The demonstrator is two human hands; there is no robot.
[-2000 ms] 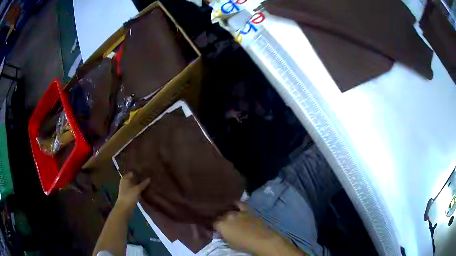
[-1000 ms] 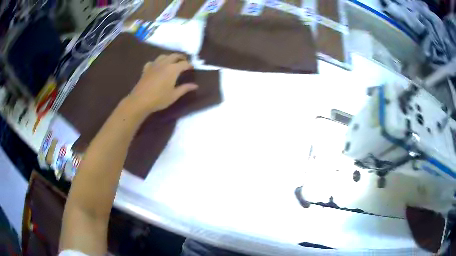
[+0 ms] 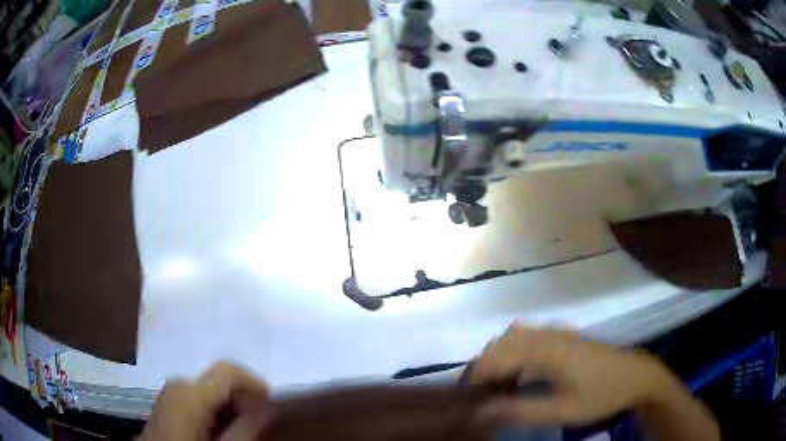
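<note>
A dark brown fabric panel [image 3: 371, 413] is stretched between my two hands at the bottom edge, in front of the table's front edge; its lower part is cut off by the frame. My left hand [image 3: 207, 406], blurred, grips its left end. My right hand [image 3: 577, 379] grips its right end, fingers curled over it. The white sewing machine head [image 3: 552, 112] with a blue stripe stands above the needle plate [image 3: 414, 250]. No cloth shows under the needle area.
Brown pieces lie on the white table [image 3: 233, 224] at left [image 3: 86, 258] and upper left [image 3: 224, 69]. A small curved brown piece [image 3: 685, 248] lies beneath the machine arm. A blue crate [image 3: 741, 379] stands lower right. Orange-red handles [image 3: 10, 314] show at the far left edge.
The view has swung toward the machine. A second ago one hand was on brown pieces at the table's left; now both hands hold a panel at the bottom edge.
</note>
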